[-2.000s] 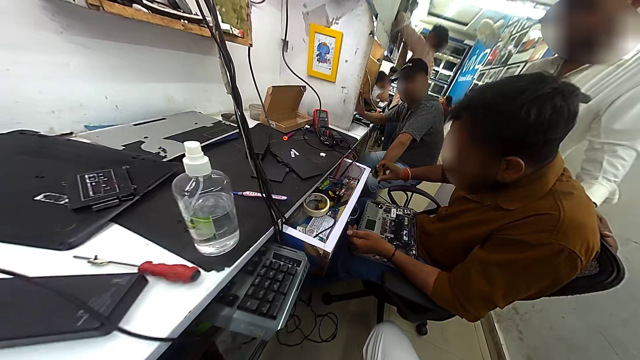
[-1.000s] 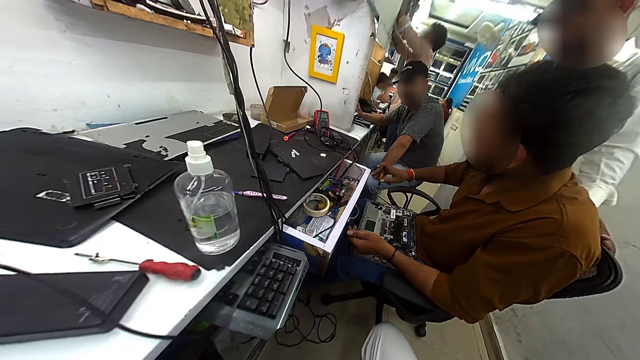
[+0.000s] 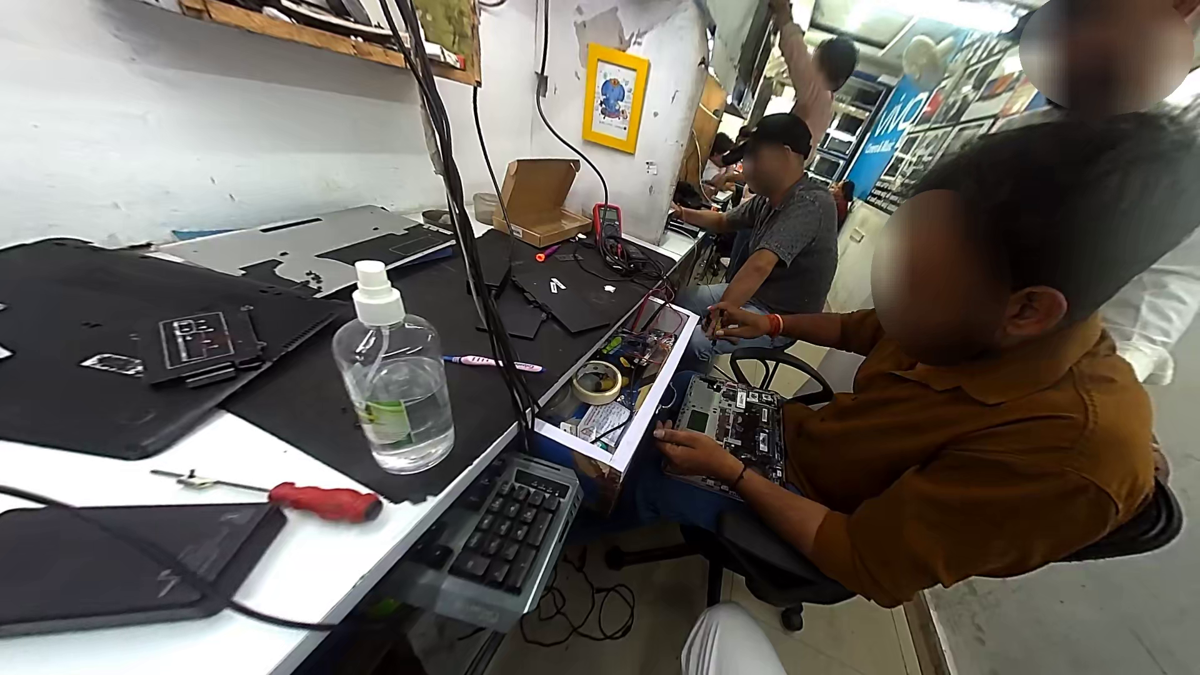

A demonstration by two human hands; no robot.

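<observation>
Neither my left hand nor my right hand shows in the head view. On the workbench nearest me lie a red-handled screwdriver [image 3: 325, 502], a dark flat device [image 3: 131, 562] with a black cable across it, and a clear pump bottle [image 3: 394, 394] partly filled with liquid. Behind them a laptop battery [image 3: 200, 345] rests on a black laptop cover [image 3: 75, 319]. A co-worker seated at the right holds an opened laptop chassis [image 3: 736, 427] on the lap with one hand; the other hand has a thin dark tool, partly hidden.
A white-edged drawer [image 3: 647, 408] with a tape roll [image 3: 598, 382] and small parts juts from the bench, beside a keyboard [image 3: 506, 539]. A red multimeter [image 3: 607, 225], an open cardboard box [image 3: 542, 202] and hanging black cables stand farther back. Other people are beyond.
The seated co-worker's head and upper body have shifted slightly to the right. The bench things lie as before.
</observation>
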